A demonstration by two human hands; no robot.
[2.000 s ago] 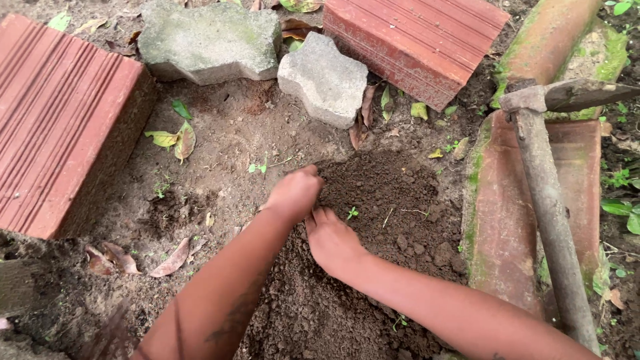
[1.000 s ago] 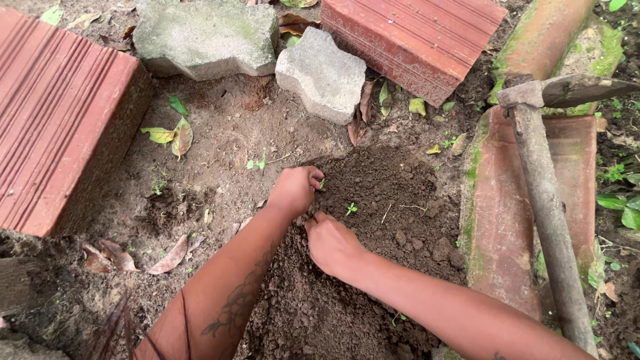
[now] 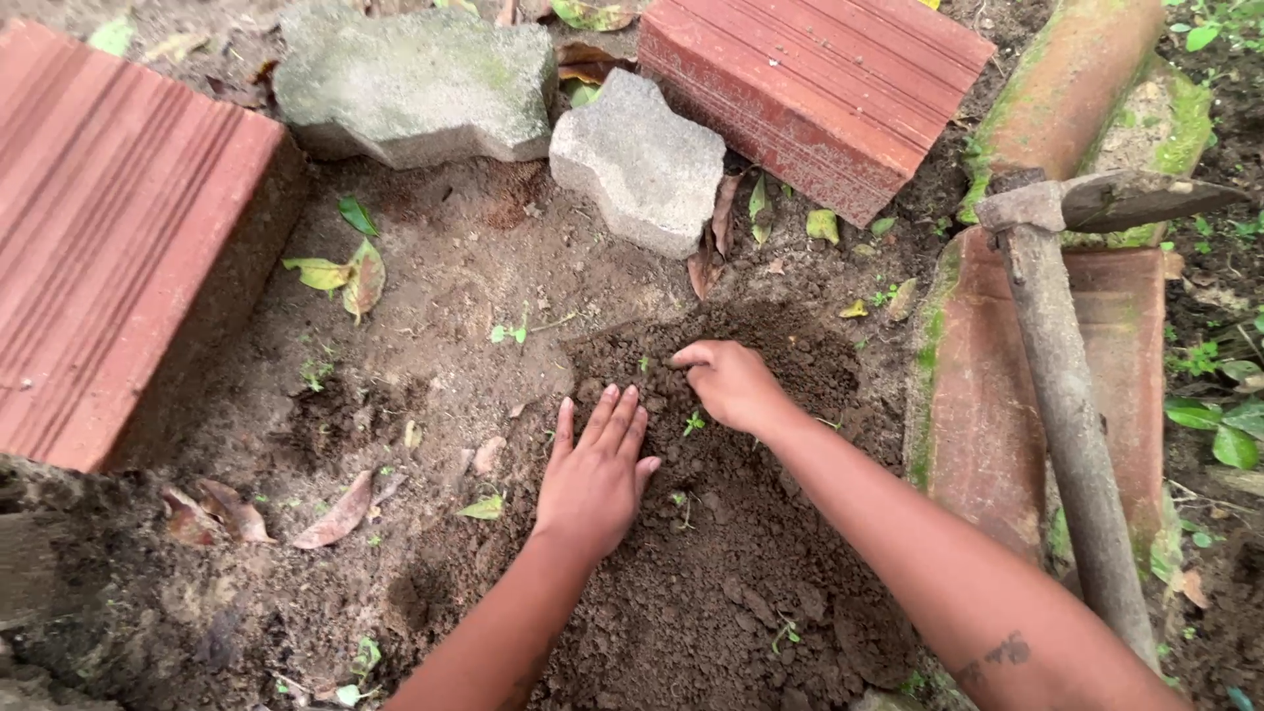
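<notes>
My left hand lies palm down on loose dark soil, its fingers apart and pointing up the view. Just right of it, my right hand is curled with the index finger extended to the left, close to a tiny green seedling. Whether that hand holds anything is hidden. Below its fingers, a second small seedling stands in the soil, and another sprout is lower down, right of my left hand.
A red clay block sits at left and another at top. Two concrete pieces lie between them. At right, a hoe rests on mossy clay roof tiles. Dry leaves are scattered on the ground.
My hands were close together at the soil's edge. Now they are apart: the left lies flat lower down, and the right has moved up and to the right.
</notes>
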